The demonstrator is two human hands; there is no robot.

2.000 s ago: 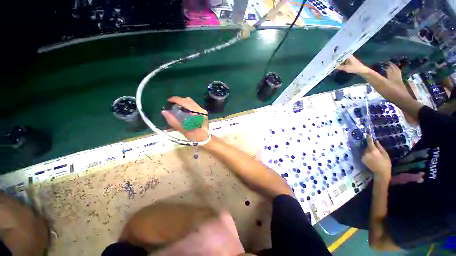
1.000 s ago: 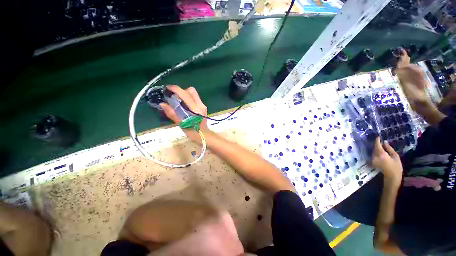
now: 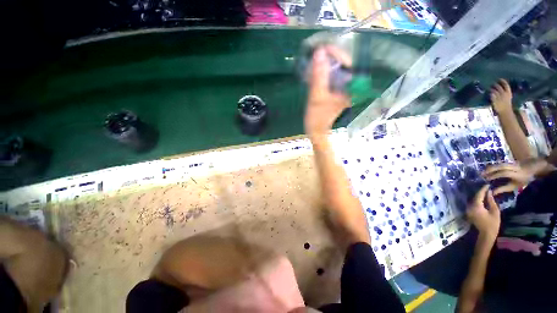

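My right hand point(image 3: 327, 88), blurred, is raised over the green belt point(image 3: 195, 67) and holds the power screwdriver point(image 3: 339, 70). The screwdriver's green rear cap shows as a smear on the right. A pale, glassy blur lies just beyond the fingers; I cannot tell what it is. Black cylindrical units stand upright on the belt to the left: one point(image 3: 252, 109) nearest my hand, another point(image 3: 122, 125) farther left, one point(image 3: 11, 150) at the left edge. My left arm is bent at the bottom centre; a blurred pinkish shape point(image 3: 265, 290) there may be my left hand.
A brown board point(image 3: 269, 195) carries scattered dark specks. Right of it lies a white dotted sheet point(image 3: 397, 183). A slanted white post point(image 3: 446, 58) crosses the belt. A neighbour's hands point(image 3: 488, 195) are at a tray of black parts. Another person's arm point(image 3: 27, 263) is at far left.
My right hand with the screwdriver has moved right and farther out, off the unit it was at. The units have shifted left. The hose loop no longer shows over the board.
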